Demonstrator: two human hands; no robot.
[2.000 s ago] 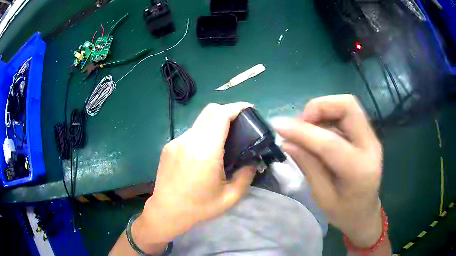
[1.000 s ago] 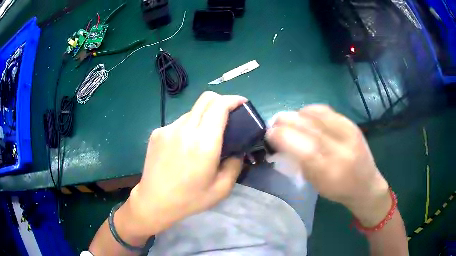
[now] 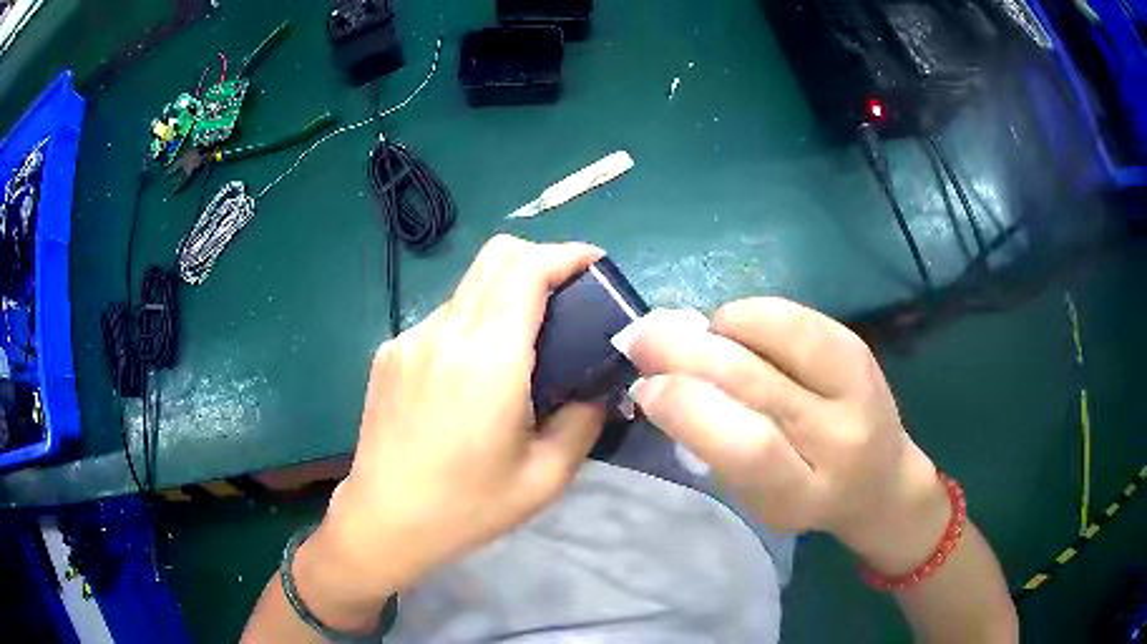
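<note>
My left hand (image 3: 459, 415) holds a black power adapter (image 3: 579, 337) above my lap, gripping it from the left side. Metal contacts show at its lower edge. My right hand (image 3: 786, 415) is at the adapter's right edge, with a white cloth (image 3: 626, 337) pinched between the fingertips and pressed against the adapter. Most of the cloth is hidden by the fingers.
On the green bench (image 3: 704, 214) lie a craft knife (image 3: 576, 184), a coiled black cable (image 3: 413, 201), solder wire (image 3: 216, 232), side cutters (image 3: 271, 141), circuit boards (image 3: 201, 120) and black cases (image 3: 512, 66). A blue bin (image 3: 60, 277) stands left; a dark box with red light (image 3: 912, 63) stands right.
My right hand has moved along the adapter's right edge, and less of the cloth shows below it. My left hand still holds the adapter. The whole view has shifted slightly.
</note>
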